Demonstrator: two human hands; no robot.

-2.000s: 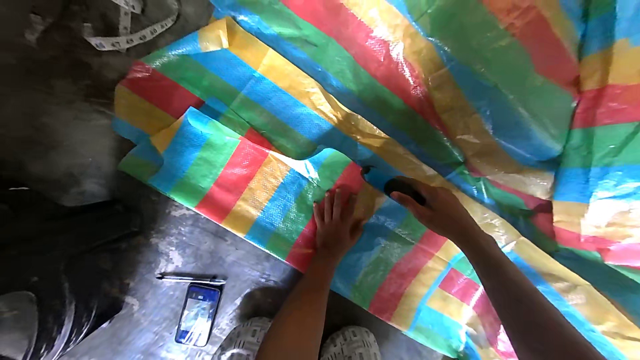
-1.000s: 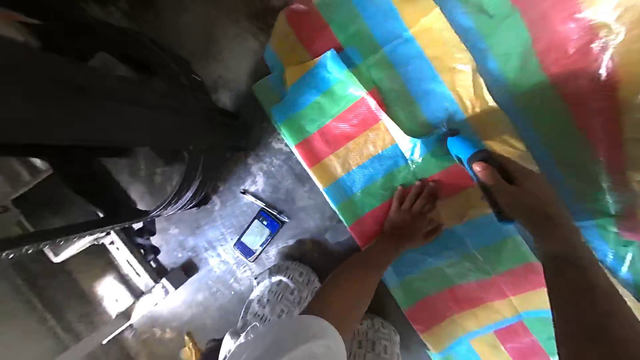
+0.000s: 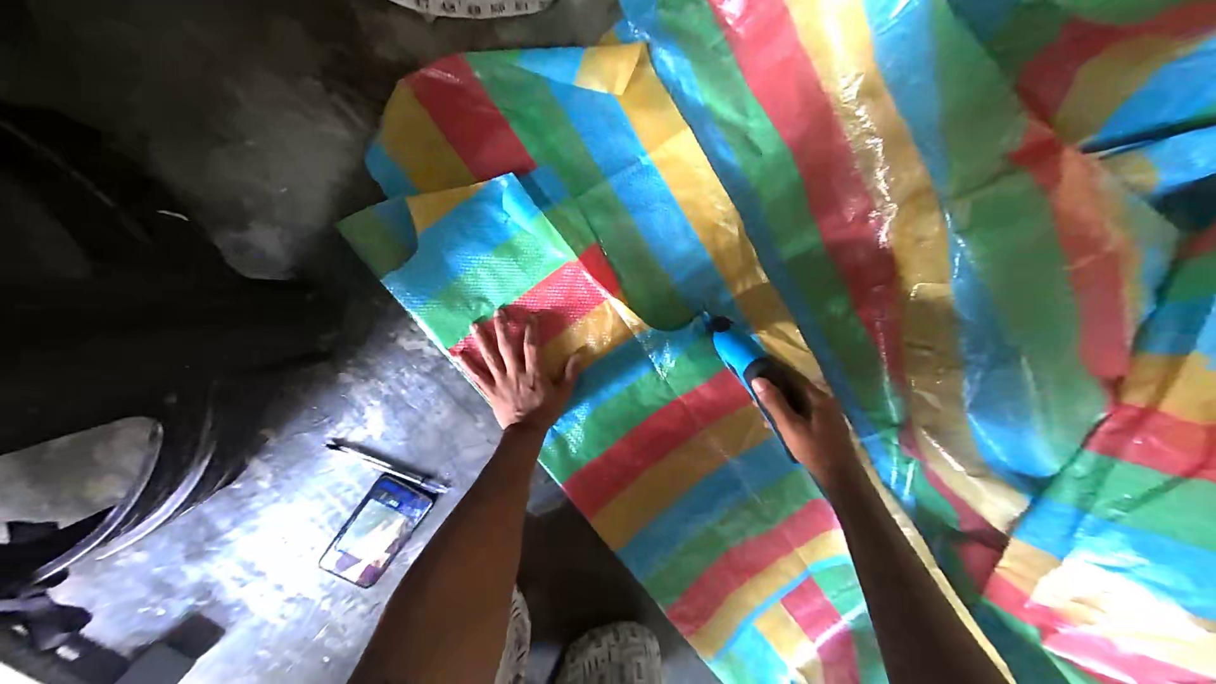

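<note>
My left hand [image 3: 522, 373] lies flat with spread fingers on a red and yellow stripe of the striped woven plastic sheet [image 3: 655, 442], close to its lower left edge. My right hand [image 3: 807, 418] grips a blue and black handheld power tool [image 3: 744, 353], which looks like a cordless cutter. The tool's black head touches the sheet at the end of a curved edge. Beyond that edge lies more of the same striped material [image 3: 608, 180], with creases and a folded corner. The tool's blade cannot be made out.
A smartphone [image 3: 377, 532] with its screen lit and a pen [image 3: 388, 465] lie on the grey concrete floor [image 3: 275, 532] at lower left. Part of a measuring tape [image 3: 475, 8] shows at the top. Dark objects stand at the left. Bunched striped sheet [image 3: 1026, 285] spreads across the right.
My left hand has moved along the sheet toward its upper left end, away from the tool. My right hand still grips the tool at the curved edge. The view has swung left and back.
</note>
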